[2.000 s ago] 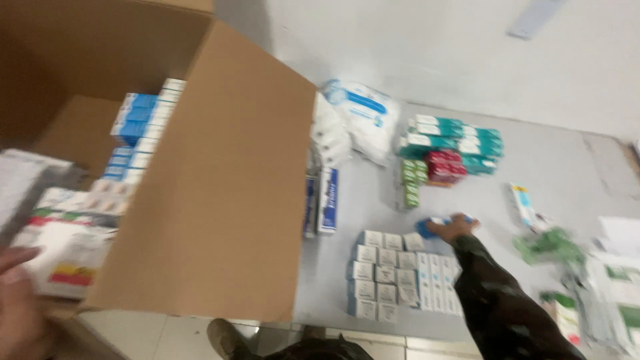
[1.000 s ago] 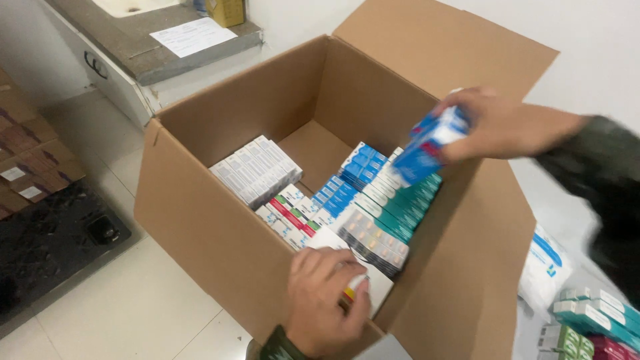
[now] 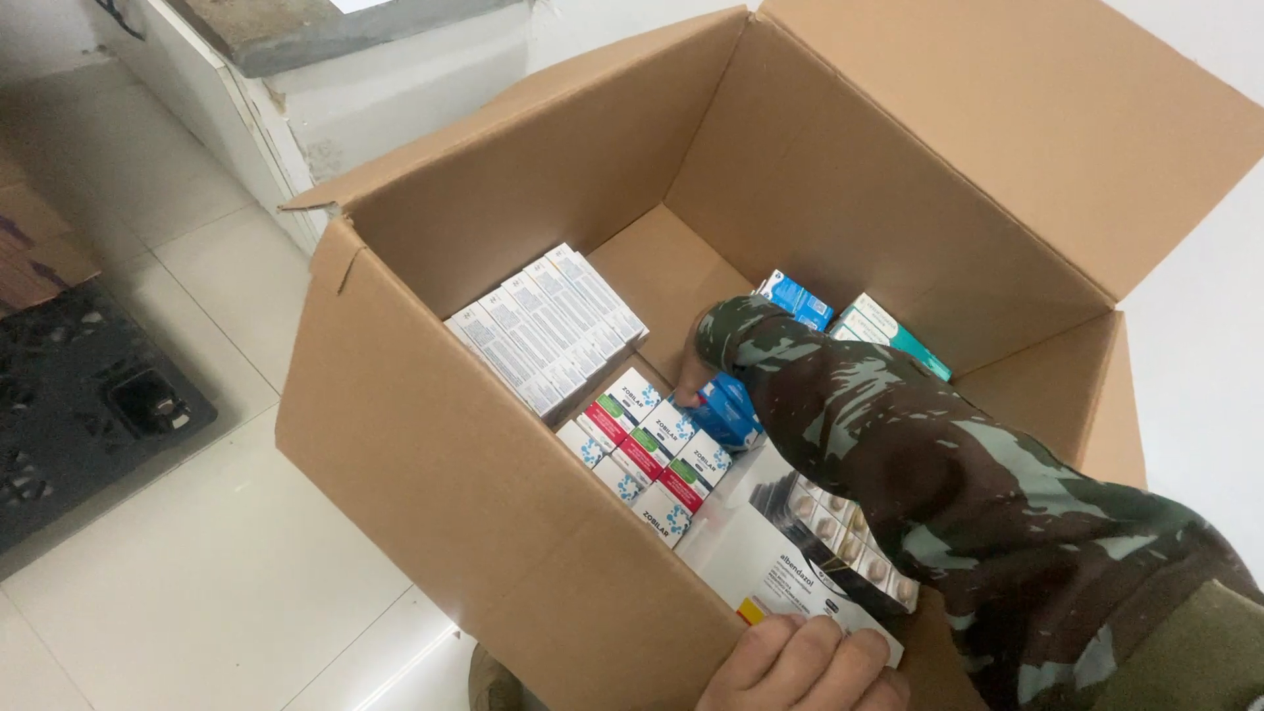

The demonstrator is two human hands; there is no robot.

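Note:
My right hand (image 3: 695, 375) reaches down inside a large cardboard box (image 3: 415, 415), mostly hidden behind its camouflage sleeve. It touches a blue medicine carton (image 3: 728, 410); whether it grips the carton cannot be told. My left hand (image 3: 805, 671) rests at the box's near rim, its fingers over the lower edge of a white albendazole carton (image 3: 790, 583). Small white, red and green medicine cartons (image 3: 647, 449) stand in rows beside the blue one. White cartons (image 3: 548, 326) line the left wall. Blister packs of tablets (image 3: 839, 528) lie partly under the right sleeve.
More blue cartons (image 3: 798, 301) and a teal and white carton (image 3: 889, 334) stand deeper in the box. A raised box flap (image 3: 1037, 109) leans out at the back right. At left are a black plastic pallet (image 3: 89, 405) and a countertop (image 3: 296, 30).
My right hand, which held a blue and white carton above the box's right side, has gone down into the box. My left hand stays near the rim. Earlier, the right hand was over the table.

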